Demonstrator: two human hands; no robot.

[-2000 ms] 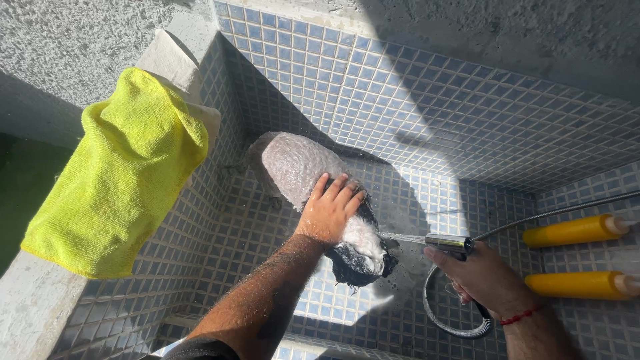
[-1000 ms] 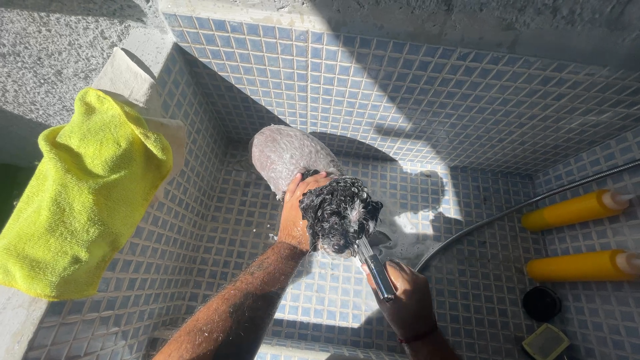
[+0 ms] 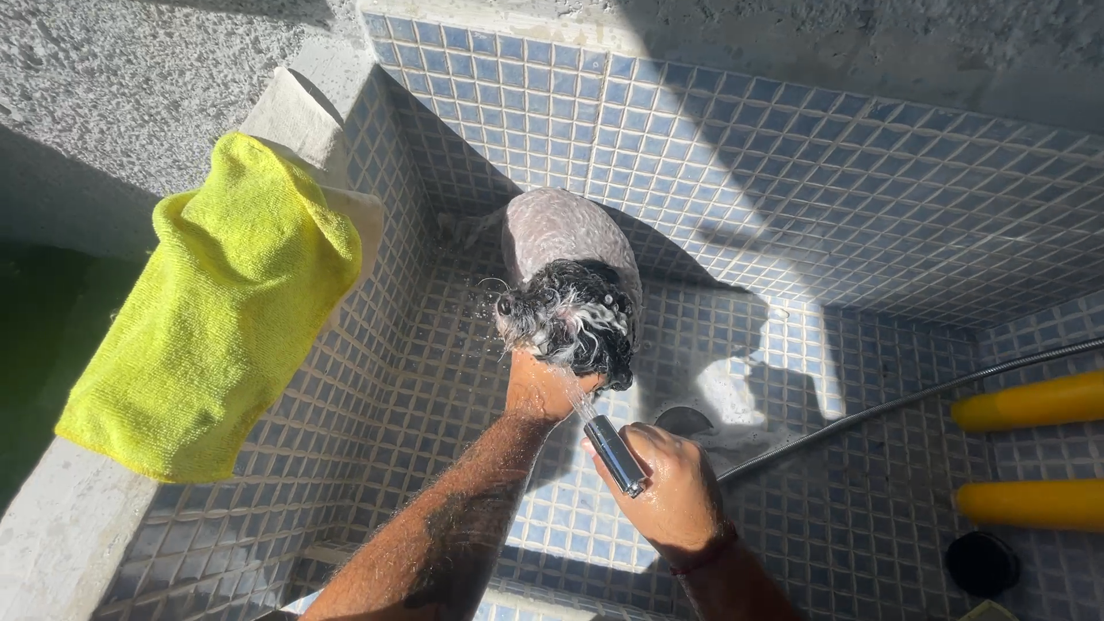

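A wet small dog [image 3: 573, 233] stands in a blue-tiled basin, its body pale and its black and white head turned to the left. My left hand [image 3: 543, 379] is under the dog's chin and neck; the fingers are mostly hidden by fur. My right hand [image 3: 668, 483] grips a chrome spray head [image 3: 614, 454] just below and to the right of the dog's head. Water jets from the spray head onto the fur by my left wrist, and droplets fly left of the muzzle.
A yellow-green microfiber cloth [image 3: 216, 319] hangs over the basin's left ledge. A metal hose [image 3: 862, 414] runs to the right wall. Two yellow bottles [image 3: 1031, 401] lie at the right, above a round black object [image 3: 981, 563]. A dark drain [image 3: 683, 421] shows in the floor.
The dog's head has turned from facing down to facing left. My left hand has gone from the side of its head to beneath the chin. My right hand still holds the spray head.
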